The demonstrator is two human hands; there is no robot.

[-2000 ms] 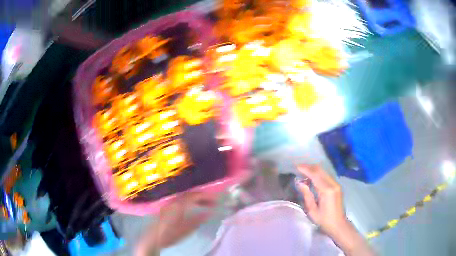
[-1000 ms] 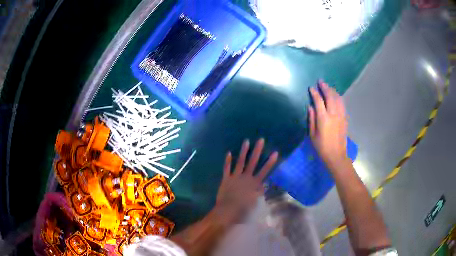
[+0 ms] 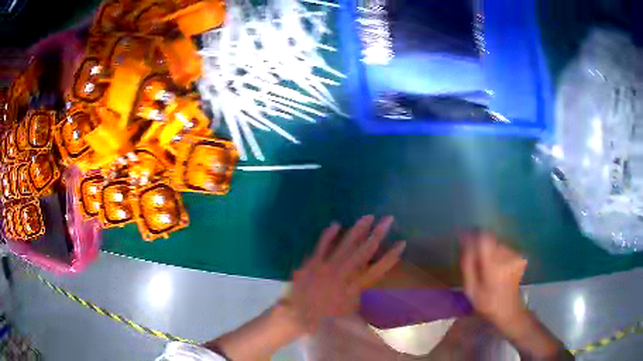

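My left hand point(image 3: 331, 278) is at the front edge of the green-matted bench point(image 3: 395, 183), palm down with its fingers spread, and holds nothing visible. My right hand point(image 3: 493, 275) is at the same edge farther right, blurred, with its fingers curled. Whether it holds anything cannot be told. Orange connector housings point(image 3: 161, 209) lie in a loose heap at the left. White thin tubes point(image 3: 275, 92) lie in a pile beside them, and one lies apart, nearer the front. A blue tray point(image 3: 451, 129) behind the hands holds dark leads with silvery ends.
A crinkled clear plastic bag point(image 3: 606, 155) lies at the right. A box with a pink liner point(image 3: 86, 243) holds rows of connectors at the far left. A purple-blue surface point(image 3: 416, 308) shows between my hands. Yellow-black tape point(image 3: 106, 310) crosses the grey floor below the bench.
The view has turned, so the bench edge now runs nearly level and the tray stands squarely ahead. My right hand has come from over the floor to the bench edge, its fingers now curled.
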